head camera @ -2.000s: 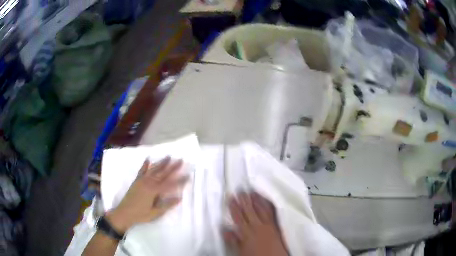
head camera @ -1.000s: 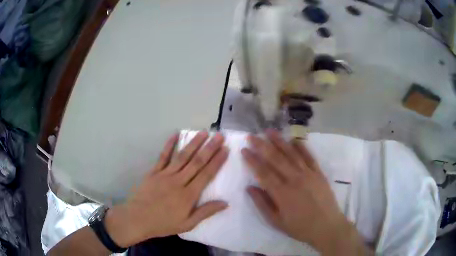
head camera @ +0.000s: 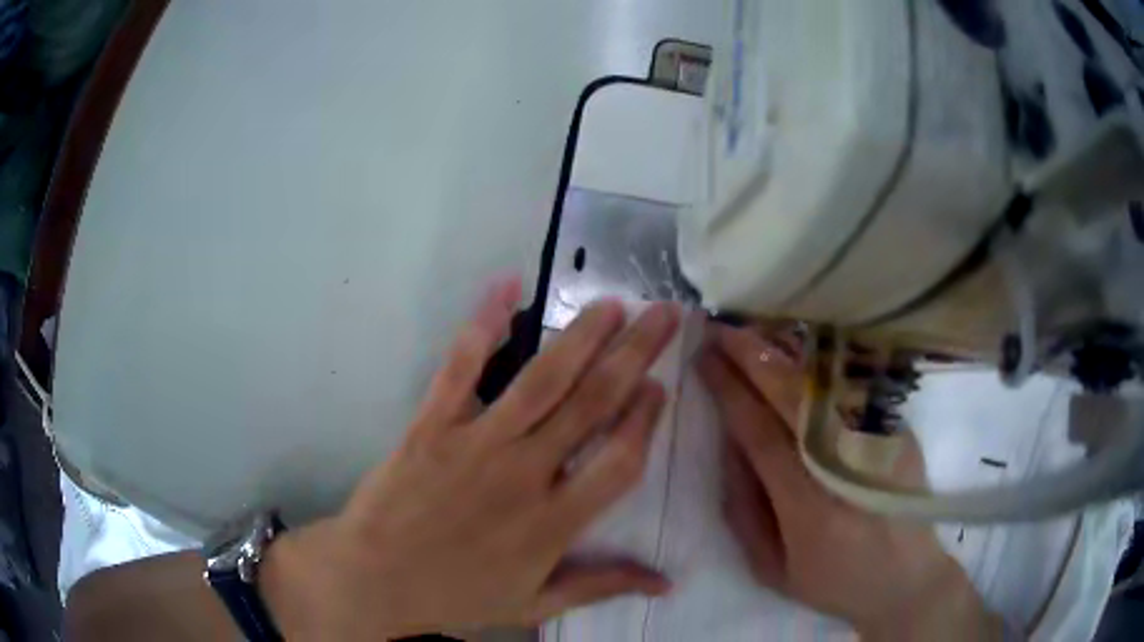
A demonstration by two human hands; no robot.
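White heavy cloth lies on the machine bed, with a thin dark seam line running lengthwise toward the needle area. My left hand lies on the cloth's left part, fingers pointing at the metal needle plate. My right hand is on the cloth right of the seam, its fingertips close under the machine head and partly behind the curved yellowed guard. The needle and presser foot are hidden or too unclear to make out.
The pale bed spreads to the left, with a brown table edge beyond it. More white cloth hangs at the lower left edge. White cloth with a short dark line lies at the right.
My view has moved closer to the machine head. The cloth's far edge now lies at the needle area, and my right hand has moved in under the head, beside the guard.
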